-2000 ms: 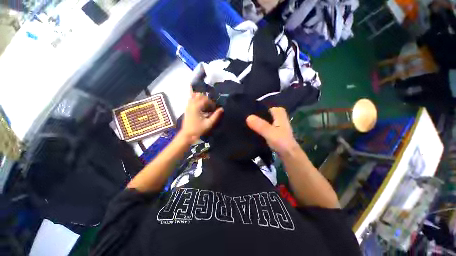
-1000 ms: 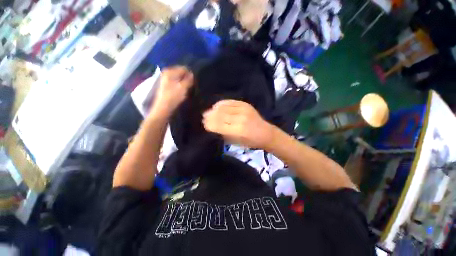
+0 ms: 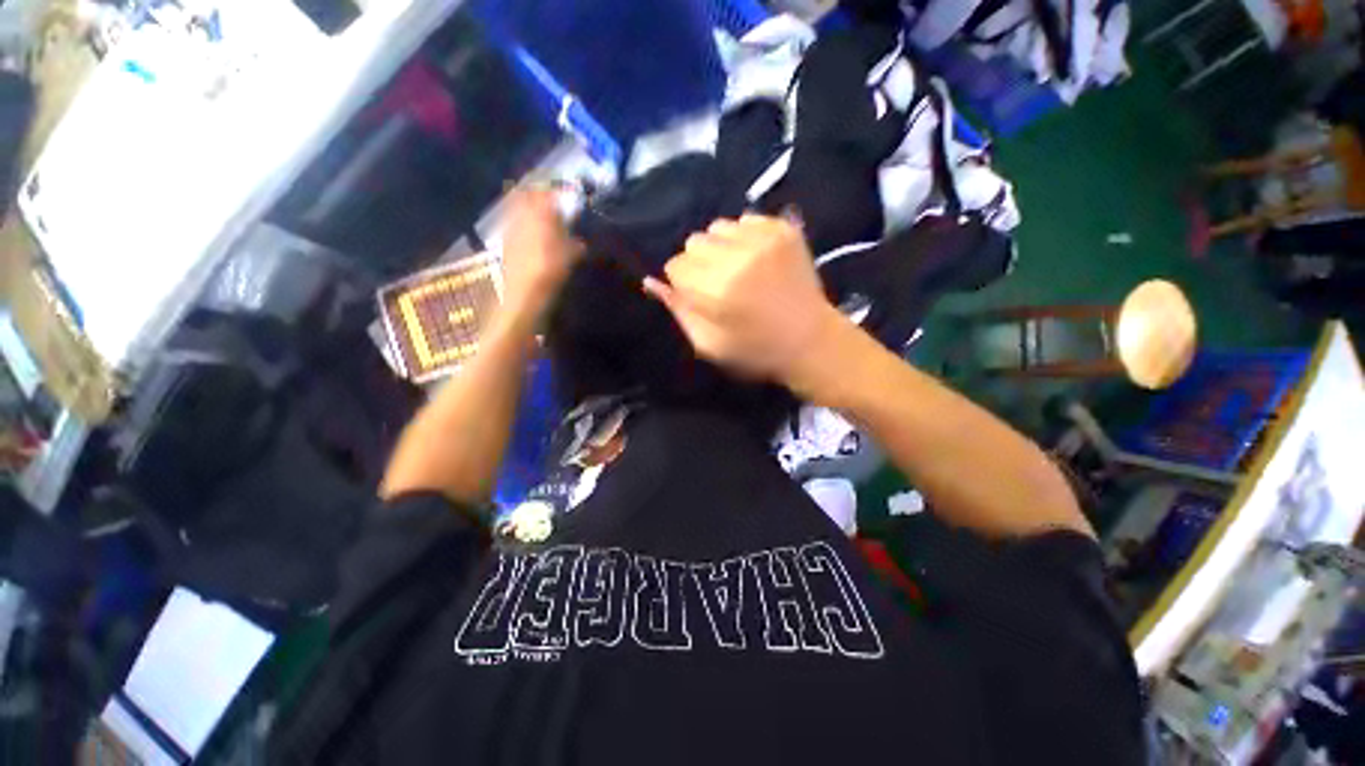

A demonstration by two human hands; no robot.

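A plain black garment [image 3: 621, 322] hangs bunched between my two hands over my lap. My left hand [image 3: 536, 247] is closed on its left upper part, a little blurred. My right hand [image 3: 749, 292] is closed on its right upper part, knuckles up. The fingertips are hidden, so I cannot tell whether a tool is in them. Black-and-white garment pieces [image 3: 913, 172] lie heaped just beyond, touching or close behind the black garment.
A blue crate [image 3: 629, 75] stands beyond the heap. A patterned box [image 3: 446, 317] lies at the left near a white table [image 3: 180, 135]. A round wooden stool [image 3: 1156, 332] and a pale-topped table [image 3: 1257, 494] stand at the right.
Since one second ago the view has shifted, and the patterned box and crate show again. Both hands have gone from apart, through closed on the cloth, to holding it higher and spread.
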